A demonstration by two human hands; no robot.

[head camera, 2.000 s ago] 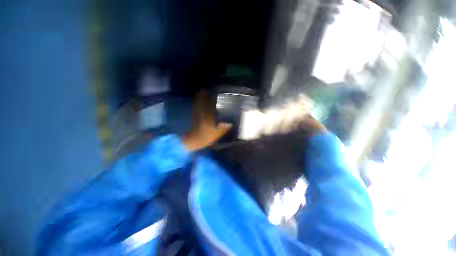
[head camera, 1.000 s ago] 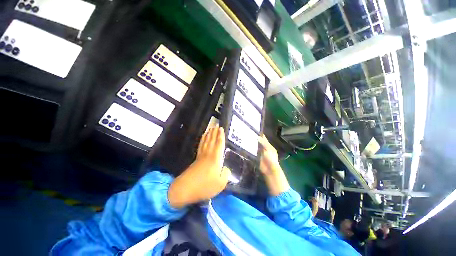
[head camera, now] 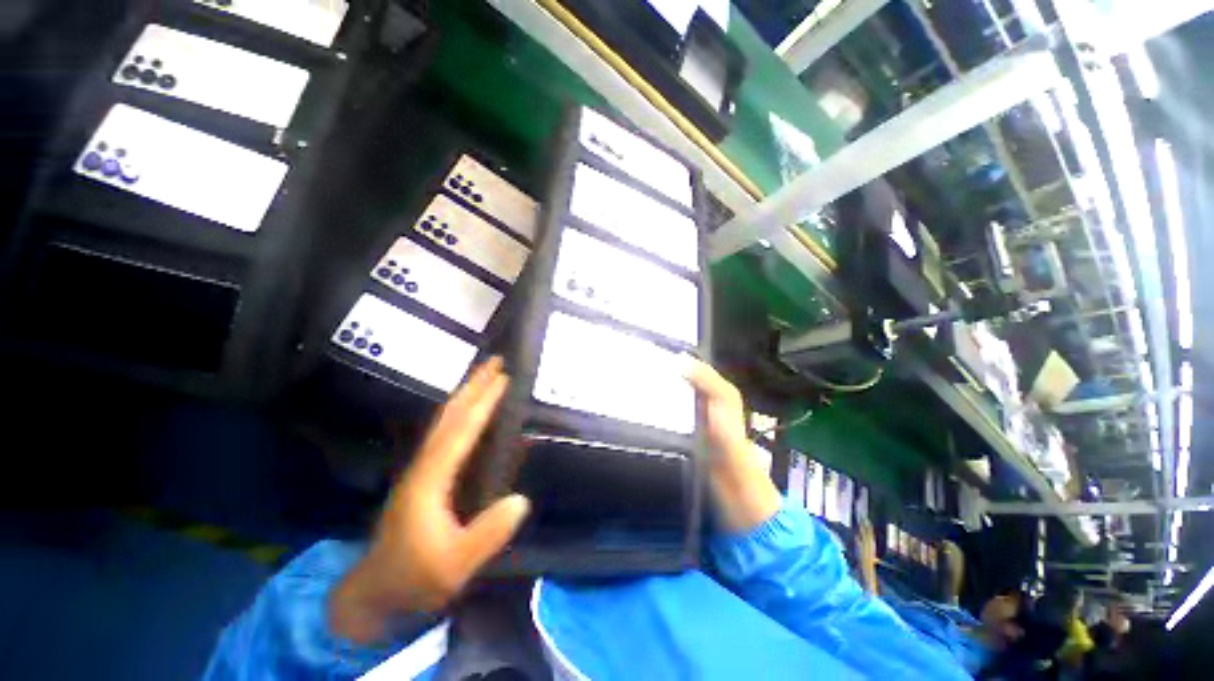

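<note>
A black phone tray [head camera: 530, 399] is held close to my body, tilted. It carries several white smartphones [head camera: 619, 370] in a row, and its nearest pocket looks dark and glossy; I cannot tell whether it holds a phone. My left hand [head camera: 433, 512] holds the tray's left side, fingers along the edge and thumb near the lower corner. My right hand [head camera: 726, 432] holds the right side, its fingertips at the edge beside the nearest white phone.
Another tray with white phones [head camera: 406, 343] lies left of the held tray. A further phone tray [head camera: 266, 313] is at the far left. A grey cylinder-like device [head camera: 832, 342] stands right on the green bench [head camera: 533, 80]. People's hands and blue sleeves show at lower right.
The held tray has come nearer and looks larger, apart from the trays at left. My left hand has moved left and down with it. The blur of the earliest frame is gone.
</note>
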